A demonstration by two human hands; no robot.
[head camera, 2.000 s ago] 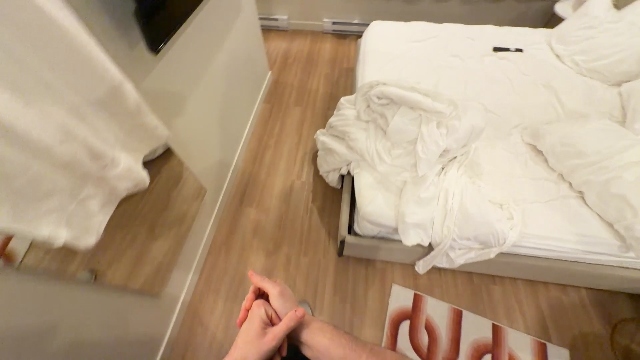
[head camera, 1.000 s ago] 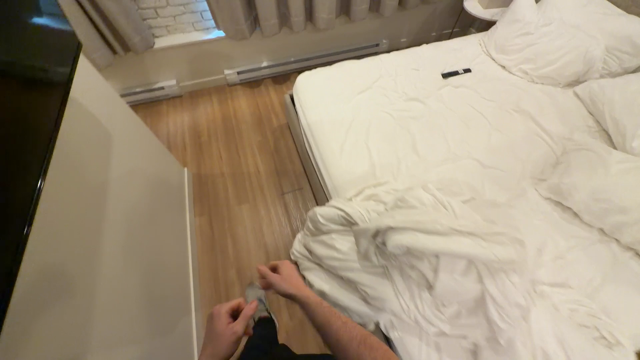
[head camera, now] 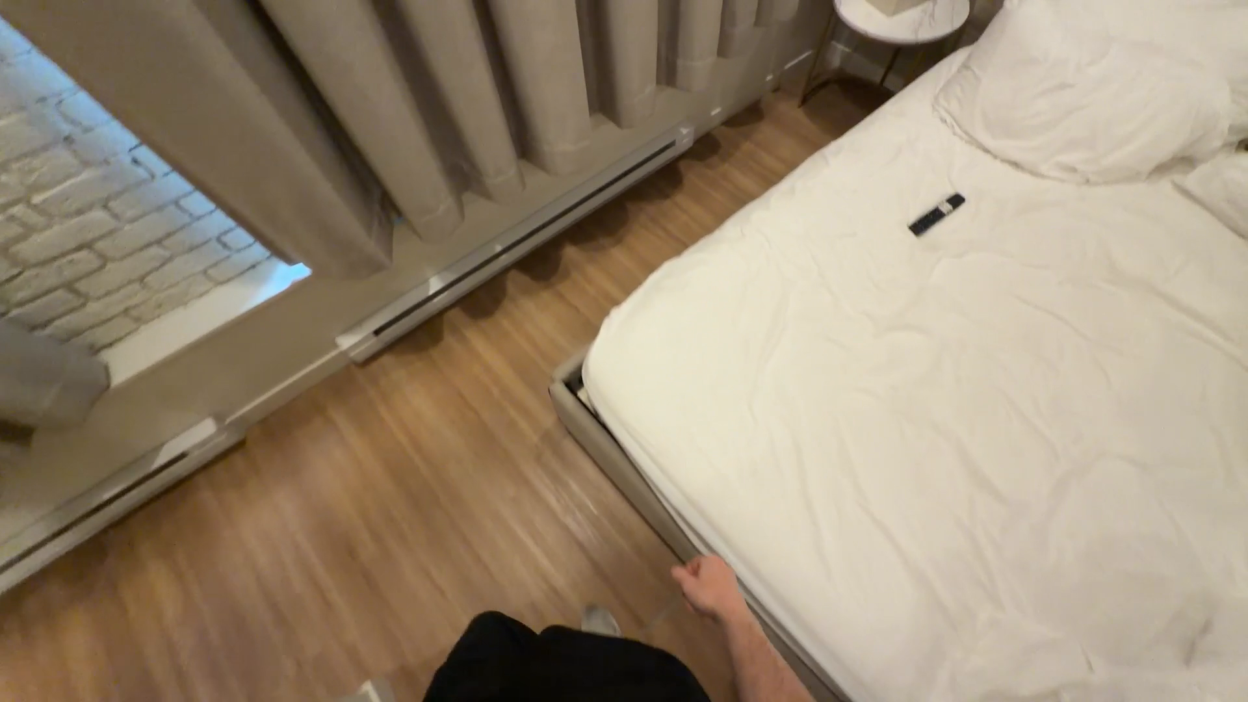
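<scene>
My right hand (head camera: 709,586) hangs beside the long edge of the upholstered bed frame (head camera: 624,468), its fingers curled; nothing shows in it. The white fitted sheet (head camera: 877,390) covers the mattress just to its right, wrinkled toward the lower right. On the sheet lies a black remote control (head camera: 937,214), near a white pillow (head camera: 1092,97). My left hand is out of view.
Wood flooring (head camera: 390,507) runs between the bed and the wall. Baseboard heaters (head camera: 517,244) line the wall under grey curtains (head camera: 546,78). A round marble-topped side table (head camera: 907,24) stands beyond the bed's far corner.
My hands were clasped together, then apart; now the left has left the view. The view has swung toward the curtains and the far bed corner, and the bunched white bedding is largely out of sight.
</scene>
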